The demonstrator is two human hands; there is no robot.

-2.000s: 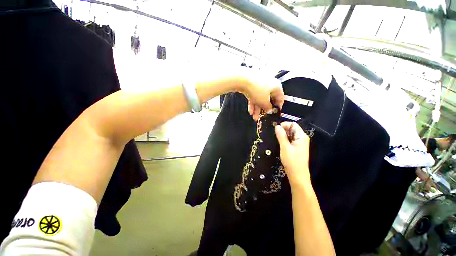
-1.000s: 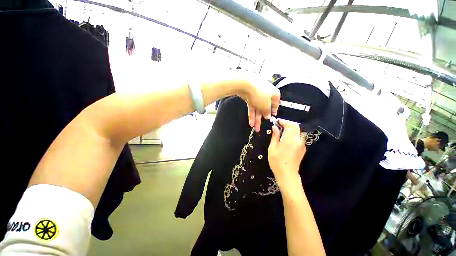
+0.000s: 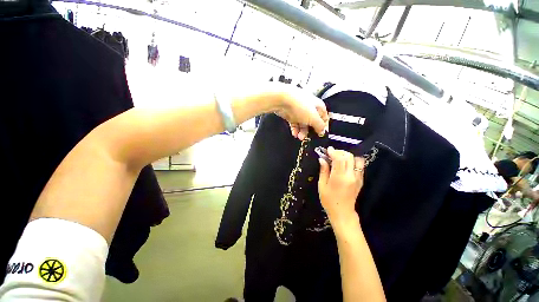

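A black embroidered shirt [image 3: 378, 206] hangs open at the collar, with gold scalloped stitching on its chest and small buttons along a front edge. My left hand [image 3: 304, 117] pinches the top of the front edge near the collar. My right hand [image 3: 341, 180] is just below and to the right, in front of the shirt. A small shiny item [image 3: 322, 154] is pinched at its thumb and fingertips; it may be thread snips, but it is too small to tell. The neck label [image 3: 346, 118] shows inside the back neck.
A thick grey rail [image 3: 331, 35] crosses overhead. Another black garment [image 3: 59, 106] hangs close on the left. A white garment [image 3: 476, 174] hangs behind the shirt at the right. A fan [image 3: 502, 256] stands at lower right, and a person [image 3: 520, 165] is partly visible beyond it.
My right hand has moved from the front edge to slightly below it, and the shiny item now shows at its fingertips. My left hand still holds near the collar. The view has shifted slightly.
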